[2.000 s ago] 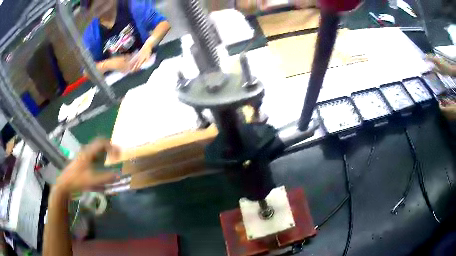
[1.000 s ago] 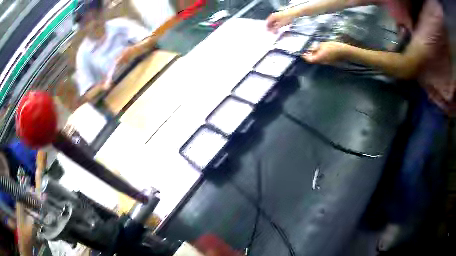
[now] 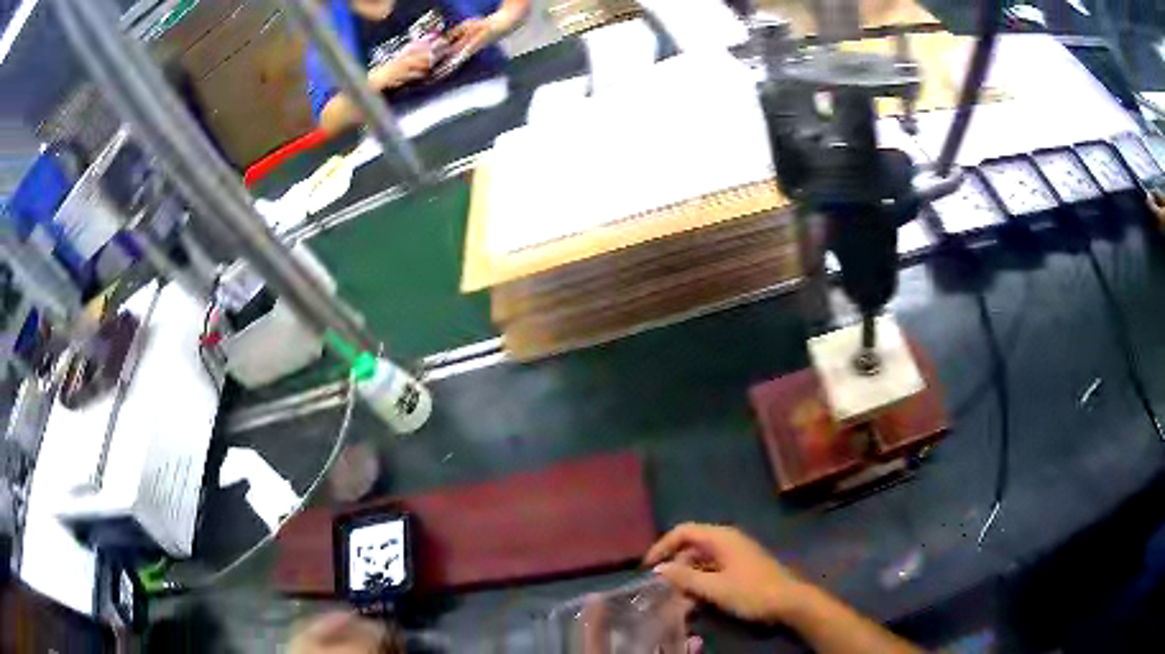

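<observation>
My right hand (image 3: 735,575) comes in from the lower right, with thumb and fingers on the edge of a clear lens cover (image 3: 626,616), which is cut by the bottom edge. A black square lamp housing (image 3: 374,556) with a pale, dark-marked face is at the left part of the reddish-brown board (image 3: 537,521). My left hand (image 3: 342,635) is only a blurred, cut-off patch at the bottom edge, just below the housing; its grip is hidden. The press pad (image 3: 866,371) is over the reddish-brown fixture (image 3: 799,441).
The press column (image 3: 862,243) stands at right of centre. Behind are stacked cardboard sheets (image 3: 639,275) and a row of lamps (image 3: 1022,185) with trailing cables. A squeeze bottle (image 3: 396,394), round disc (image 3: 354,473) and white tissue (image 3: 262,486) lie left. Another person's hands (image 3: 447,51) are at the back.
The view swung right to the lamp row, then back left and down to the board. My right hand with the clear cover and the single housing are now in view.
</observation>
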